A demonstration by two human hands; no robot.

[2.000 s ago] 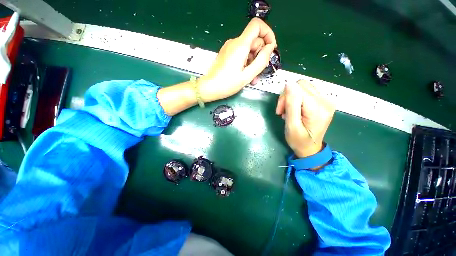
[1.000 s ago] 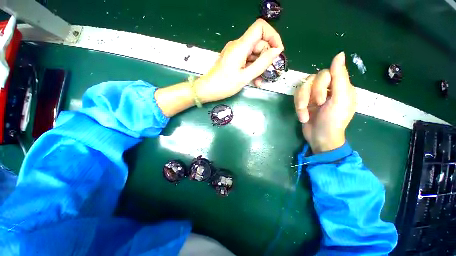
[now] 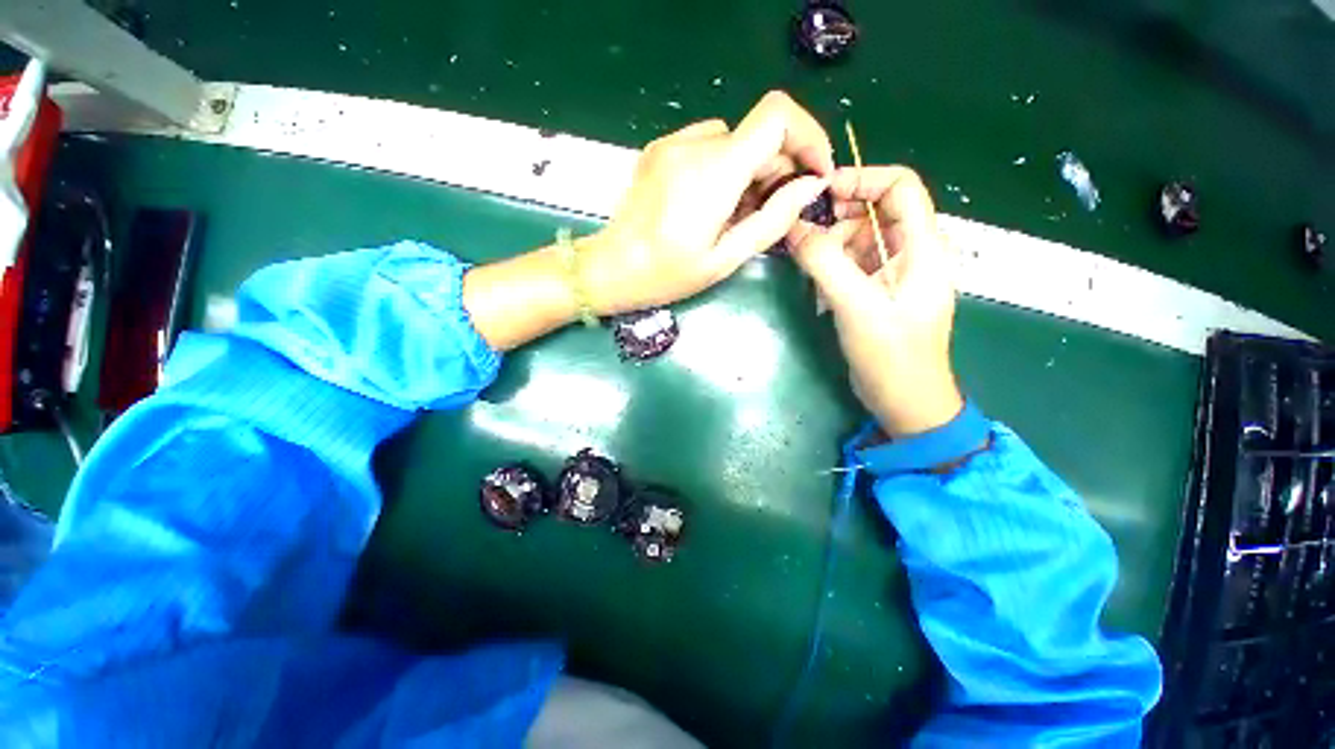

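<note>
My left hand [image 3: 703, 212] is closed on a round black module [image 3: 817, 209] above the white rail; its fingers cover much of it. My right hand [image 3: 886, 285] touches the module from the right, with the thin tan stick [image 3: 870, 205] between its fingers, one end pointing up past them. Another round module [image 3: 646, 335] lies on the green bench just below my left wrist. Three more modules lie close together nearer me: a left one [image 3: 513, 498], a middle one [image 3: 589, 487] and a right one [image 3: 653, 525].
The white rail [image 3: 1083, 281] divides the bench from the dark green belt [image 3: 1010, 103]. Modules lie on the belt at top [image 3: 824, 29] and right [image 3: 1177, 206], near a whitish scrap [image 3: 1079, 179]. A black tray [image 3: 1259, 542] is right; a red bin [image 3: 35, 264] and dark flat object [image 3: 151, 312] are left.
My right hand has turned and moved left to meet my left hand at the module, and the tan stick now shows in it. The modules and scrap on the belt have shifted right.
</note>
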